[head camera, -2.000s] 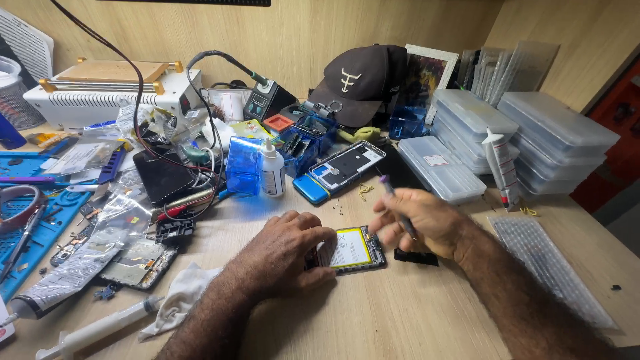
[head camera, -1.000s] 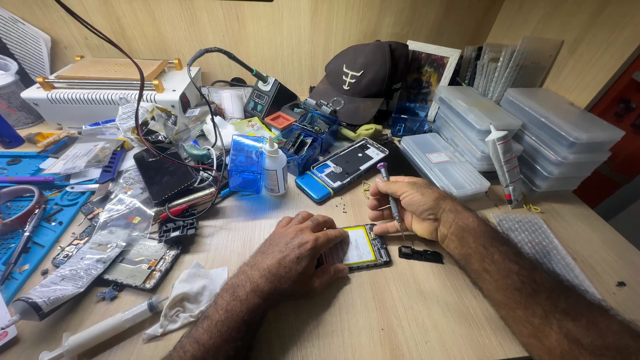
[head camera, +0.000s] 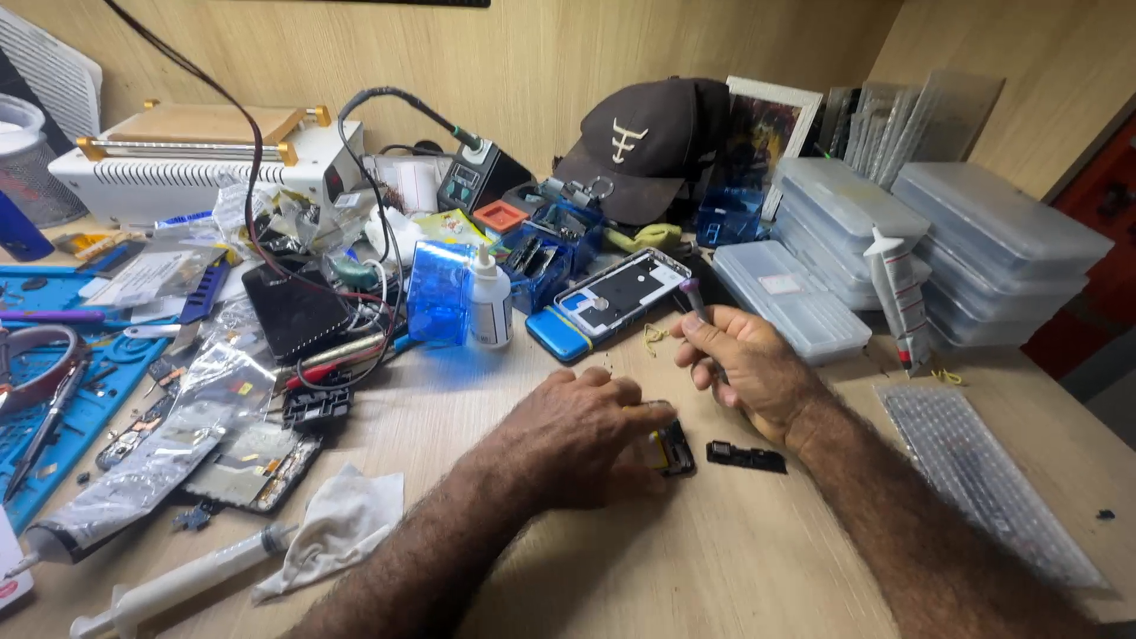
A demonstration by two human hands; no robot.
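My left hand (head camera: 581, 435) lies over an opened phone (head camera: 676, 444), hiding most of it; only its right end with a bit of yellow-edged battery shows. Whether the fingers grip the phone or rest on it is hard to tell. Held upright in my right hand (head camera: 741, 359) is a small screwdriver (head camera: 694, 300) with a purple cap, raised off the phone. A black phone part (head camera: 747, 456) lies on the wood just right of the phone. Behind my hands, a phone frame (head camera: 621, 291) rests on a blue phone (head camera: 559, 333) with a yellow band.
A white-capped bottle (head camera: 490, 306) and blue plastic boxes (head camera: 550, 244) stand behind. Clear plastic cases (head camera: 790, 302) and a tube (head camera: 898, 297) are at right, near bubble wrap (head camera: 985, 484). At left lie a syringe (head camera: 191, 581), a white cloth (head camera: 342, 528) and a disassembled phone (head camera: 257, 466).
My left hand has moved right across the phone, covering more of it. My right hand with the screwdriver has lifted away from the phone's right end since one second ago.
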